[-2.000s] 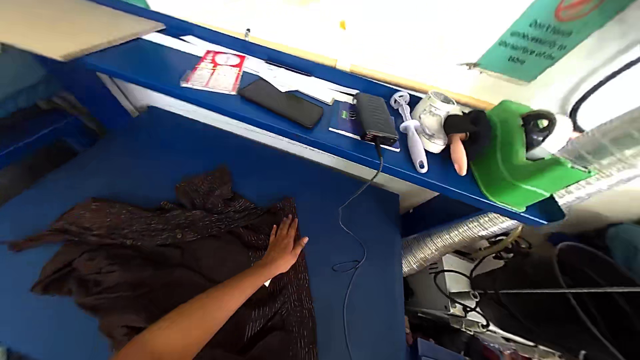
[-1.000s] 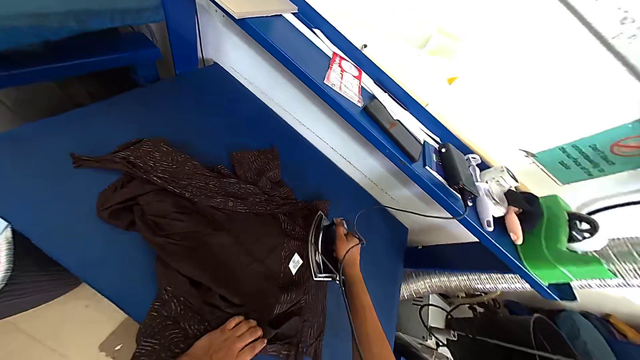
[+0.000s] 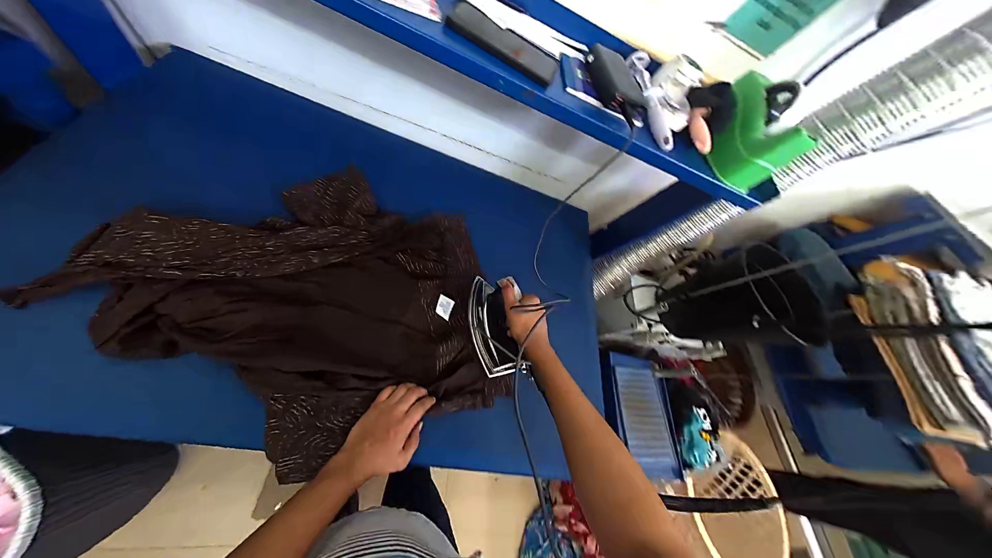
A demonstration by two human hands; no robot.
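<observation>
A dark brown garment with light dashes lies rumpled across a blue table, a small white label showing near its right end. My right hand grips the handle of an electric iron, whose metal soleplate edge rests at the garment's right edge. The iron's cord loops over my right wrist. My left hand lies on the garment's near edge, fingers together and pressing the cloth; it grips nothing that I can see.
A blue shelf behind the table holds a dark case, a black box and a green holder. A thin cable hangs from it. At right are a woven basket and folded clothes. Another person is at lower left.
Two seconds ago one hand lay on the garment and no iron was in view. One second ago my right hand held the iron at its right side. The view has turned and shifted.
</observation>
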